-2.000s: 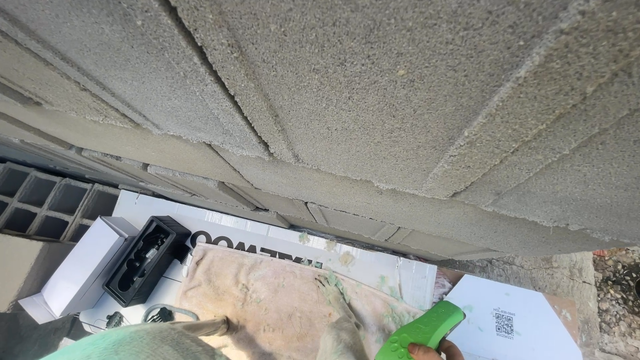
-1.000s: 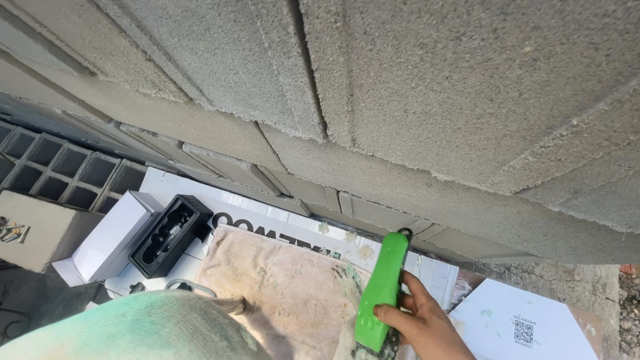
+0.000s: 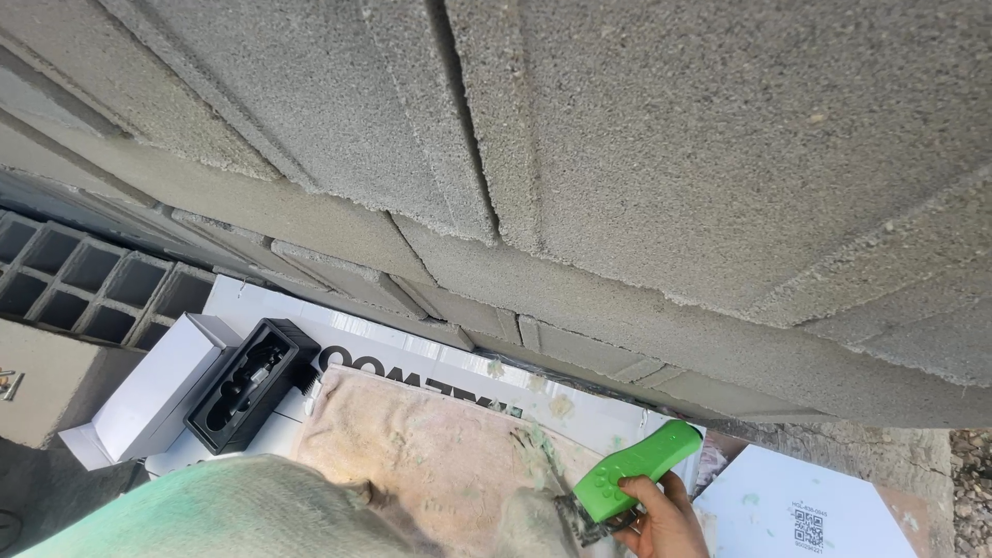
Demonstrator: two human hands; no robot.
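My right hand point(image 3: 659, 515) holds a green hair clipper point(image 3: 635, 470) with a paw-print pattern, its dark blade end tilted down to the left. The blade end lies against or close beside a light-furred animal's limb point(image 3: 535, 523); exact contact cannot be told. The animal's pale body point(image 3: 256, 508), tinted green along part of the back, fills the lower left. Beneath the limb a pinkish towel point(image 3: 418, 442) carries loose tufts of greenish fur. My left hand is not in view.
A concrete block wall point(image 3: 697, 155) runs along the far side. On the left are a black molded tray point(image 3: 248, 387), a white box point(image 3: 163, 387) and hollow blocks point(image 3: 93, 267). A white printed cardboard sheet point(image 3: 573, 403) lies under the towel; a white panel point(image 3: 775, 504) with a printed code is at right.
My right hand has turned the clipper from nearly upright to slanted, its blade end now down-left. Two seconds ago the hand and clipper were partly out of the frame's lower edge.
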